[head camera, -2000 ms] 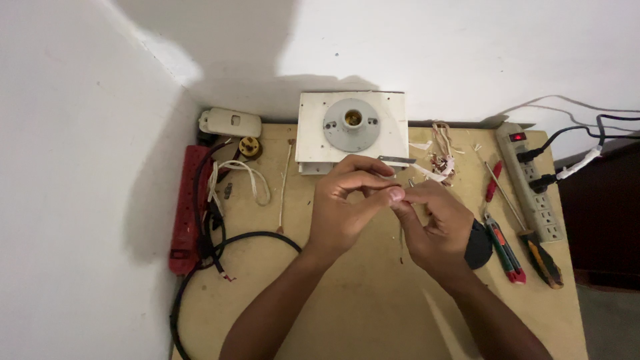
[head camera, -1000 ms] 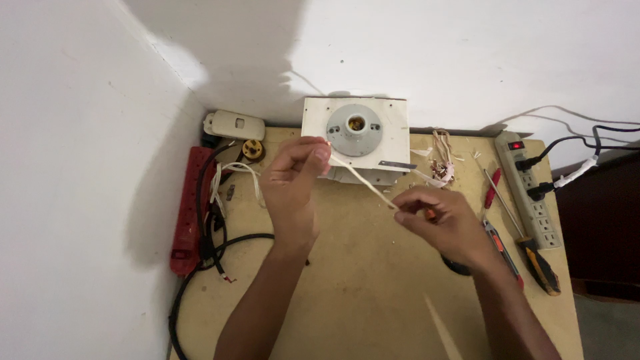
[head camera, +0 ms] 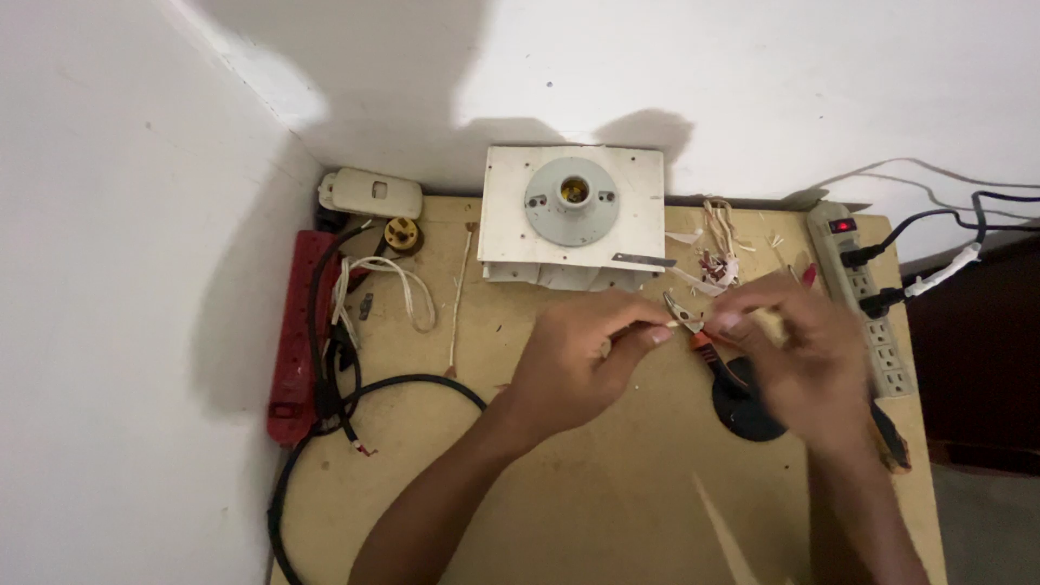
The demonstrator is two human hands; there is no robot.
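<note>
My left hand point(head camera: 593, 357) pinches a short end of pale electrical wire point(head camera: 673, 323) between thumb and forefinger, over the middle of the table. Facing it, my right hand point(head camera: 792, 349) is blurred, its fingertips at the other end of the wire. Pliers with orange and black handles point(head camera: 705, 349) show between the hands, jaws pointing up and left; part of them is hidden by my right hand, over or beside a round black object point(head camera: 747, 414). Behind the hands, a grey lamp socket point(head camera: 571, 201) sits on a white box point(head camera: 504, 219), with a hacksaw blade piece point(head camera: 643, 260) at its front edge.
At left lie a red power strip point(head camera: 294, 341), a black cable point(head camera: 414, 379), a brass-faced plug point(head camera: 402, 235), a white cord point(head camera: 418, 296) and a beige switch box point(head camera: 375, 192). A beige power strip point(head camera: 881, 333) with plugged cords stands right, near wire scraps point(head camera: 719, 264) by the wall.
A second ago a longer wire was stretched between my hands; now they are closer together. The pliers' metal jaws now show between them.
</note>
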